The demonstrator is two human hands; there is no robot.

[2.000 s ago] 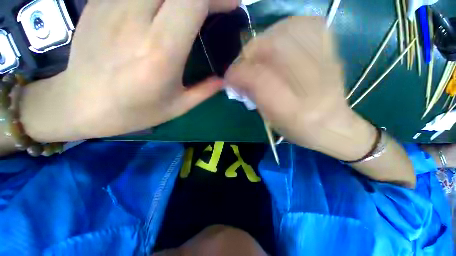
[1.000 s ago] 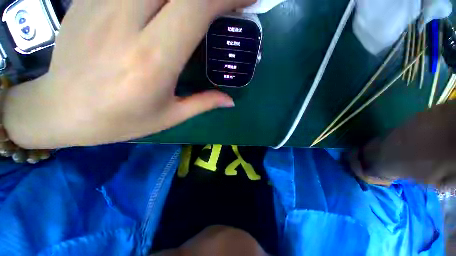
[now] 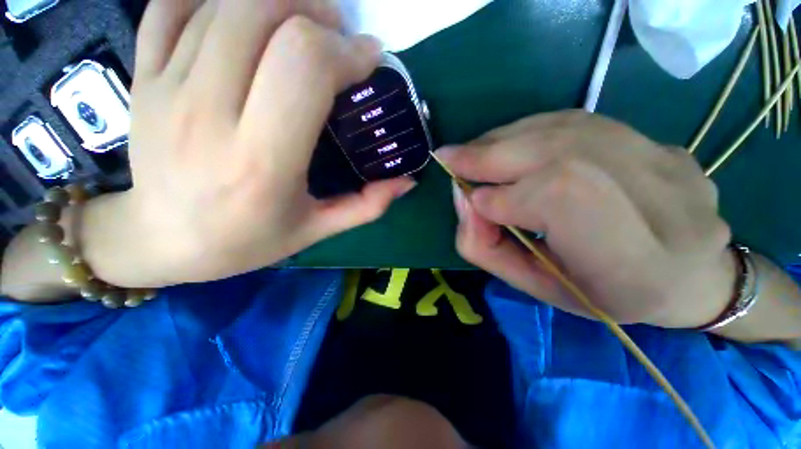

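Note:
A smartwatch body (image 3: 382, 127) with a lit black screen showing lines of text lies face up on the green mat, slightly tilted. My left hand (image 3: 237, 140) holds it between the fingers at its top and the thumb at its lower edge. My right hand (image 3: 588, 210) grips a thin bamboo stick (image 3: 615, 329) like a pencil. The stick's tip is at the watch's lower right edge; contact is hard to tell. Its long rear end reaches down over my lap.
A black foam tray (image 3: 22, 83) with several pale-backed watches (image 3: 90, 107) is at the left. A white cloth (image 3: 413, 17) lies above the watch. A white cord (image 3: 606, 57), a crumpled white wipe (image 3: 685, 35) and loose sticks (image 3: 731, 96) are at the upper right.
My right hand has come back from the right edge with a stick in it, its tip now at the watch. My left fingers have curled onto the watch, which has turned slightly.

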